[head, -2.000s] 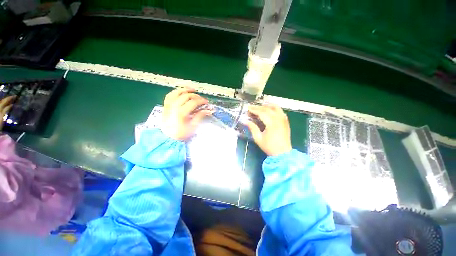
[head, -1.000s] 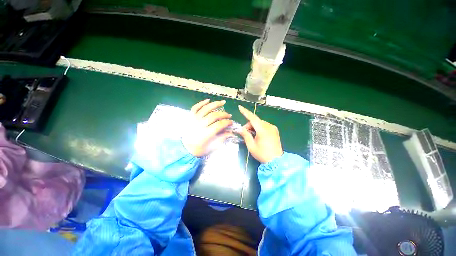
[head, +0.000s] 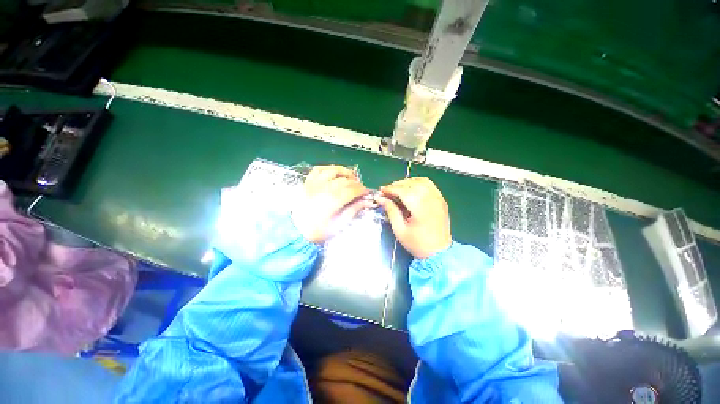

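Observation:
My left hand (head: pixel 333 203) and my right hand (head: pixel 418 215) meet at the fingertips over the green bench mat. Between them they pinch a small shiny part (head: pixel 374 199), mostly hidden by the fingers, so its shape cannot be told. Clear gridded sheets (head: pixel 264 183) lie beside and partly under my left hand and sleeve, with strong white glare. A glaring patch (head: pixel 354 264) lies on the mat below my hands.
Gridded clear sheets (head: pixel 553 252) lie at right, with a long divided clear tray (head: pixel 683 272) beyond. A black fan (head: pixel 643 371) sits lower right. A wrapped post (head: pixel 426 106) stands behind my hands. A black fixture (head: pixel 67 150) and a neighbour's pink sleeve (head: pixel 59 276) are at left.
My hands have come together from farther apart. The bluish film seen between them two seconds ago no longer shows. My right index finger, extended one second ago, is now bent in.

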